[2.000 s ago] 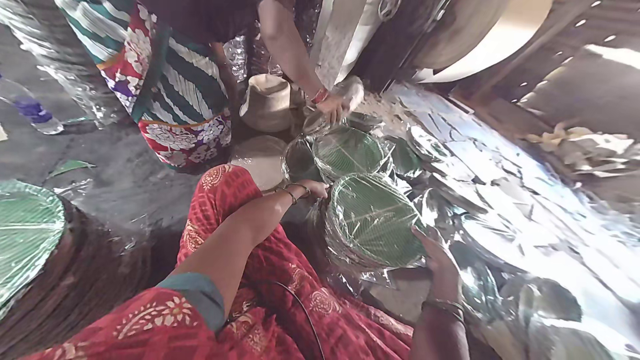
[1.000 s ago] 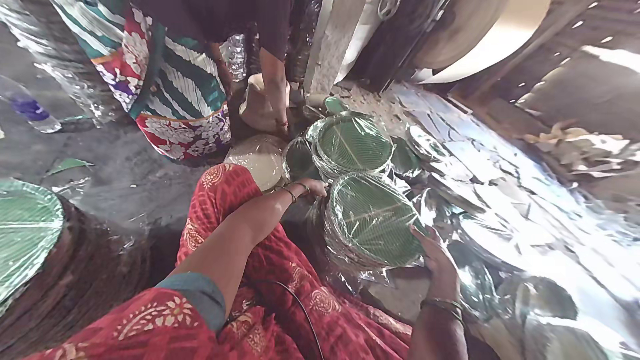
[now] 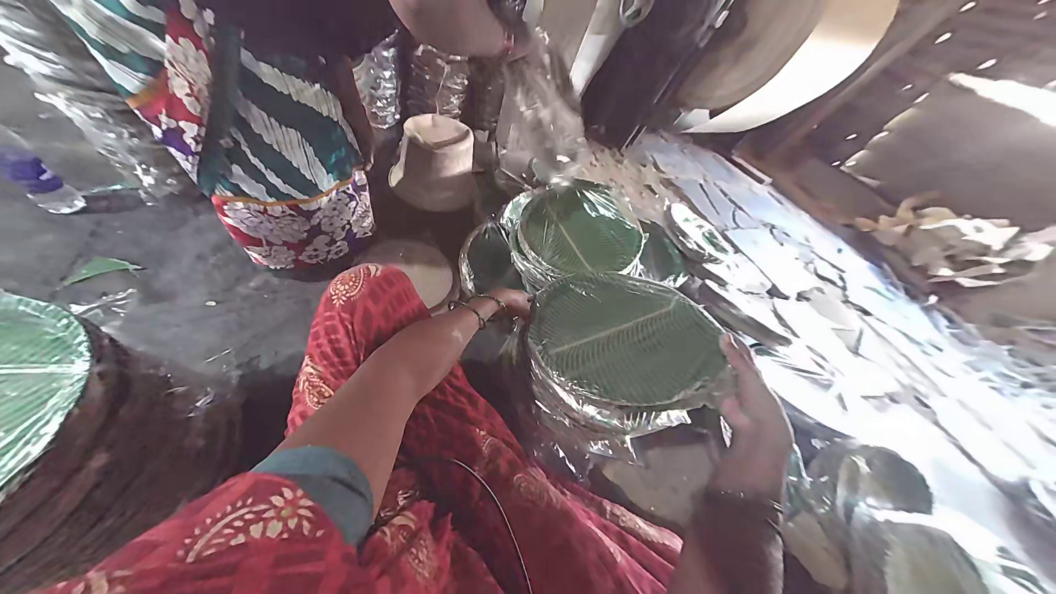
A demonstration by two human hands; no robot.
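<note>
A round stack of green leaf-patterned plates in clear plastic wrap (image 3: pixel 627 342) stands in front of me, right of centre. My left hand (image 3: pixel 513 305) is at its left edge, its fingers partly hidden behind the rim. On the opposite side my right hand (image 3: pixel 747 388) grips the stack's right edge, thumb at the top. Just beyond, and close against it, is another wrapped stack of green plates (image 3: pixel 577 231). Darker wrapped plates (image 3: pixel 488 257) lie to the left of that one.
A person in a patterned skirt (image 3: pixel 289 124) stands ahead at left, an arm over a clear plastic bag (image 3: pixel 540 115). A beige tub-like object (image 3: pixel 436 161) is beside them. Cut sheet scraps (image 3: pixel 825 272) cover the right floor. A tall plate stack (image 3: pixel 49 371) stands at left.
The other person's arm has risen from near the beige object, and a clear plastic bag now hangs by it. My hands have stayed at the sides of the near stack.
</note>
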